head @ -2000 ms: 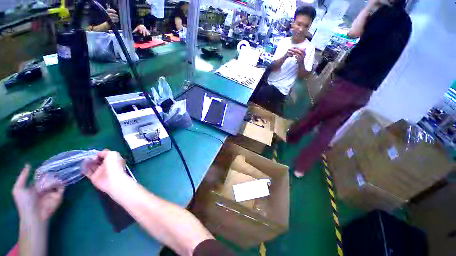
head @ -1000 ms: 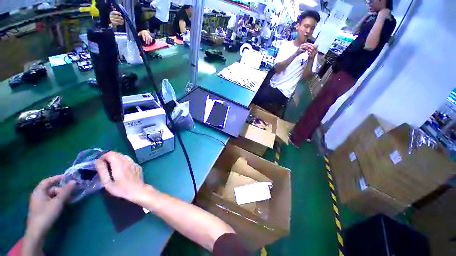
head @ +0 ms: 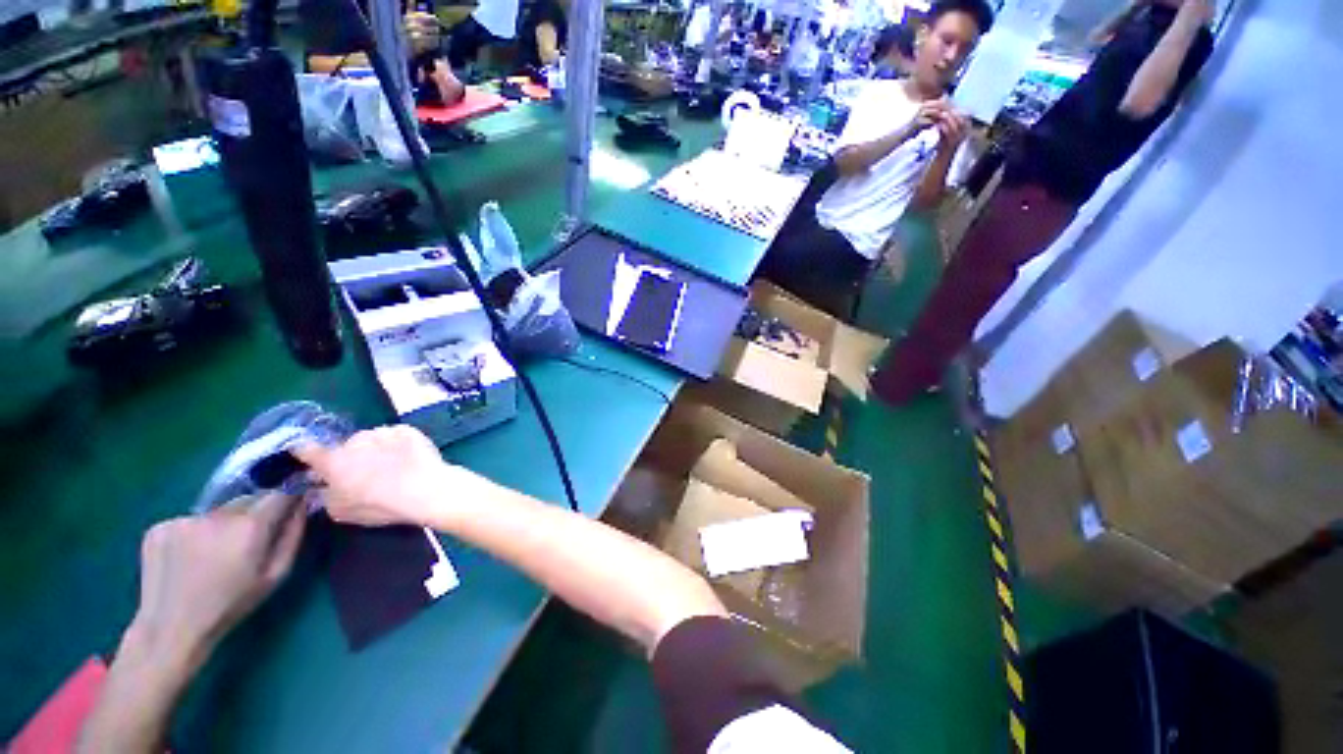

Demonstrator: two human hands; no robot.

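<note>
A crinkled clear plastic bag point(head: 262, 439) with something dark in its opening is on the green bench at the left. My left hand point(head: 214, 567) grips the bag's near edge. My right hand point(head: 380, 474) is at the bag's right side, with its fingers at the opening; the fingertips are partly hidden, and I cannot tell what they pinch. A black adhesive sheet point(head: 376, 582) with a white edge strip lies on the bench just below my right forearm.
Screw feeder point(head: 442, 368) beyond my hands; hanging black screwdriver point(head: 273, 199) at left with a cable. Black tray point(head: 707, 327) holds sheets. Black device unit point(head: 155, 317) at far left. Open cardboard box point(head: 840, 552) beside the bench; two people stand beyond it.
The bag stands more bunched and open, and both hands have drawn together at its opening. More of the black sheet shows. The view has shifted slightly, and a red foam edge shows at lower left.
</note>
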